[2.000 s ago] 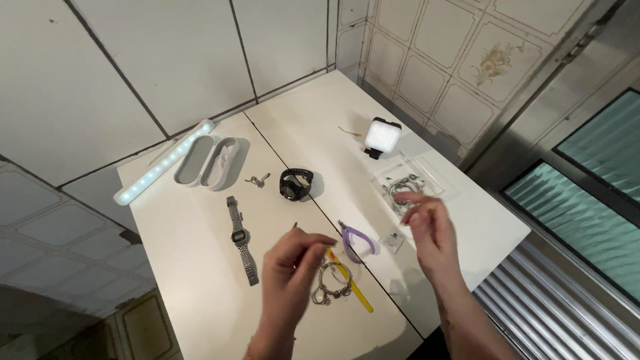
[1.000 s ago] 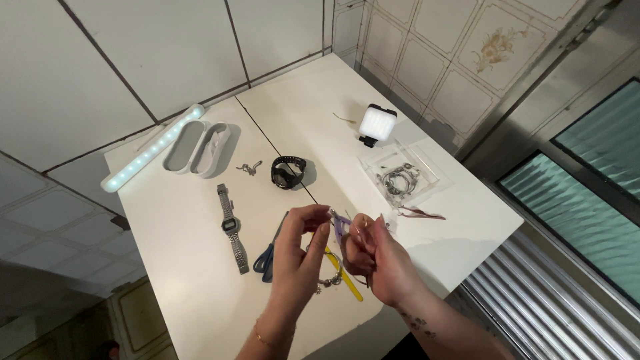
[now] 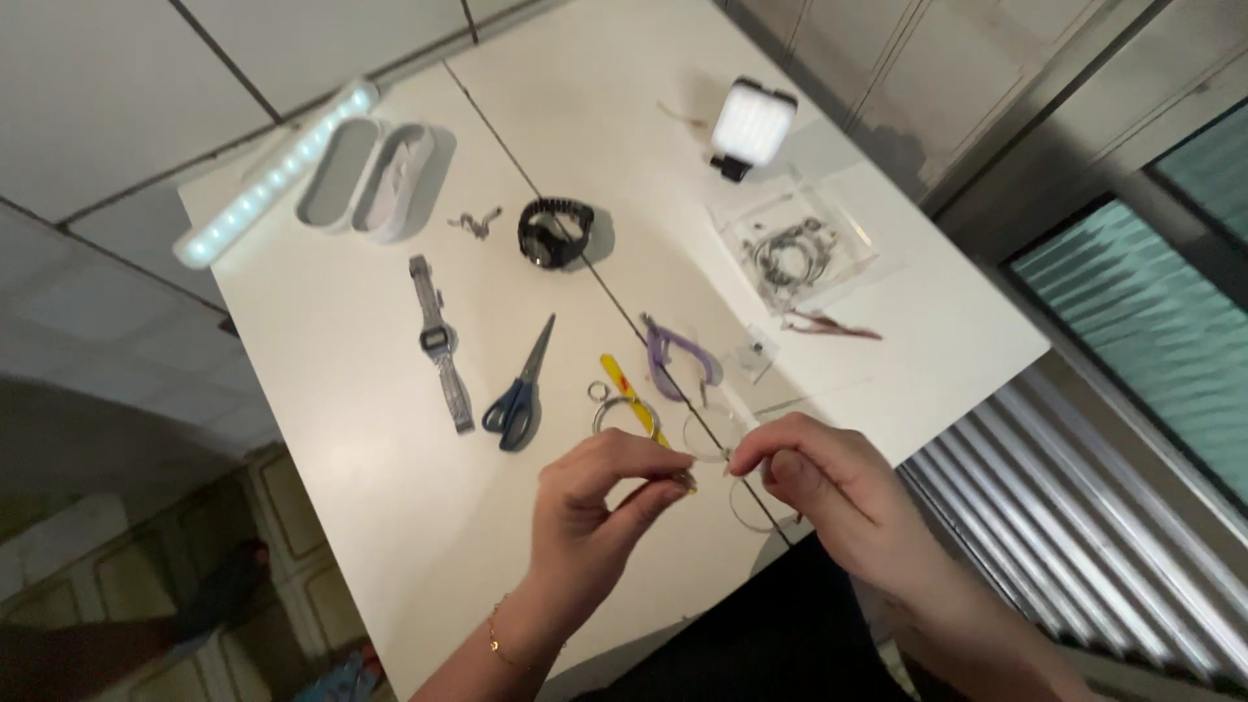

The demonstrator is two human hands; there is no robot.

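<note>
Between thumb and forefinger, my left hand [image 3: 604, 507] pinches a small metallic piece [image 3: 688, 480], too blurred to name. My right hand [image 3: 829, 487] is just to its right, fingers bent around a thin cord or wire [image 3: 741, 507] that loops below. Past my left fingertips lie a silvery ring-shaped bracelet [image 3: 597, 417] and a yellow stick-like tool [image 3: 624, 383]. Purple-handled nippers [image 3: 680, 359] lie beyond both hands, and blue-handled scissors [image 3: 517, 395] lie left of them. Reddish-brown tweezers [image 3: 834, 326] rest beside a clear plastic tray [image 3: 858, 229] with coiled jewellery [image 3: 792, 255].
A digital wristwatch [image 3: 437, 341] and a black wristwatch [image 3: 554, 232] lie on the white table [image 3: 341, 390]. An LED bar [image 3: 278, 175], an open oval case [image 3: 336, 175] and a small chain [image 3: 475, 224] are at the back left. A lit lamp [image 3: 753, 124] stands at the back right.
The purple nippers, in my hands one second ago, now lie on the table. My hands are nearer the table's front edge. The scissors, partly hidden before, show fully. The view has shifted closer.
</note>
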